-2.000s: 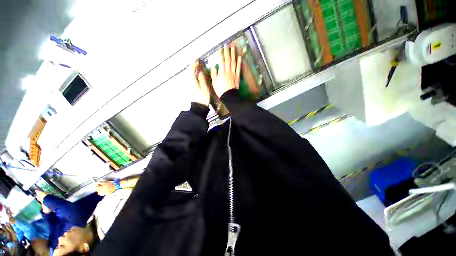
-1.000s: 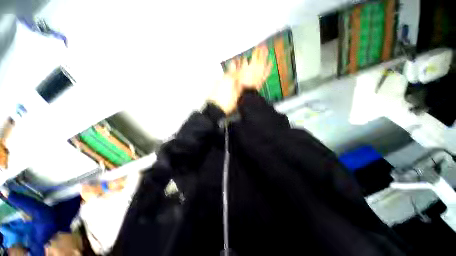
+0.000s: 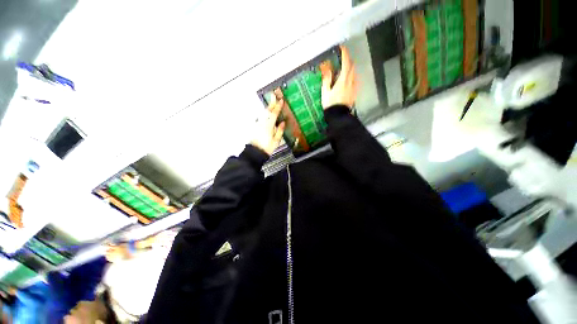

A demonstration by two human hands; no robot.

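A green circuit board [image 3: 305,104] lies in a dark-edged carrier frame [image 3: 297,74] in front of me, with orange-brown strips along two opposite sides. My left hand [image 3: 271,128] is at the frame's left side, fingers on the left strip. My right hand [image 3: 340,84] is at the right side, fingers stretched along the edge and over the right strip. Both hands seem to hold the frame by its sides; the fingertips are slightly blurred, and whether they press or grip is hard to tell.
Another carrier frame with a green board [image 3: 444,47] lies to the right on the conveyor bench, and one [image 3: 138,197] to the left. A white unit [image 3: 530,82] stands far right, near a yellow-handled tool [image 3: 469,104]. Co-workers [image 3: 136,272] sit at lower left.
My hands were close together over the board; now they are apart, one at each side of the frame, and the green board shows between them. The view has shifted.
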